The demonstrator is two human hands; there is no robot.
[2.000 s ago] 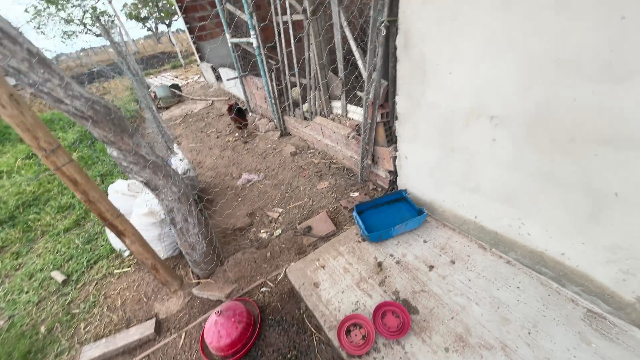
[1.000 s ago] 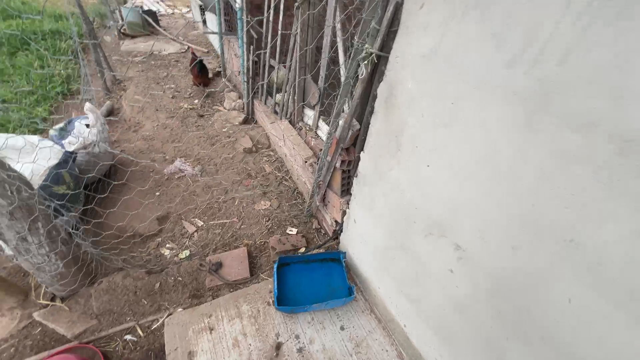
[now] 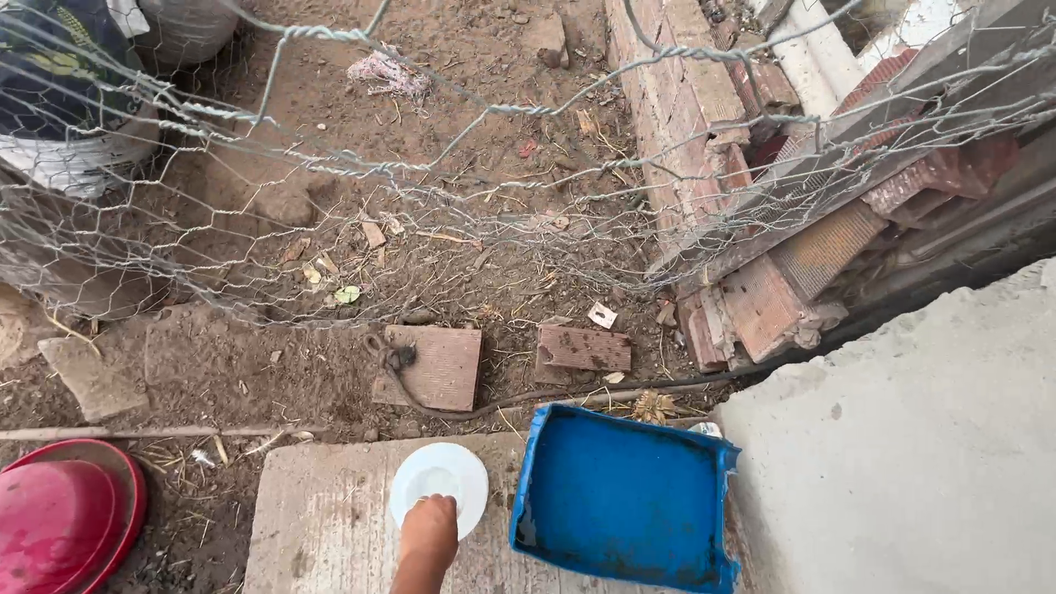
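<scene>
My left hand (image 3: 429, 528) reaches in from the bottom edge, its fingers closed at the middle of a white round dish or lid (image 3: 474, 487). The dish has a broad flat rim and a smaller inner circle, and shows above the concrete slab (image 3: 330, 511). Its underside and my fingertips are hidden. Just right of it, a shallow blue plastic tray (image 3: 623, 495) with rough edges and dark residue rests on the slab against the wall. My right hand is out of view.
Wire mesh (image 3: 495, 107) spans the upper view. A red plastic vessel (image 3: 62, 511) sits at lower left. Brick pieces (image 3: 437, 363) and a dark cord lie beyond the slab. Stacked bricks (image 3: 755, 309) stand beside a plastered wall (image 3: 907, 445); filled sacks (image 3: 82, 148) are at upper left.
My left hand and the white dish have come into view beside the blue tray. The view has moved closer and tilted down.
</scene>
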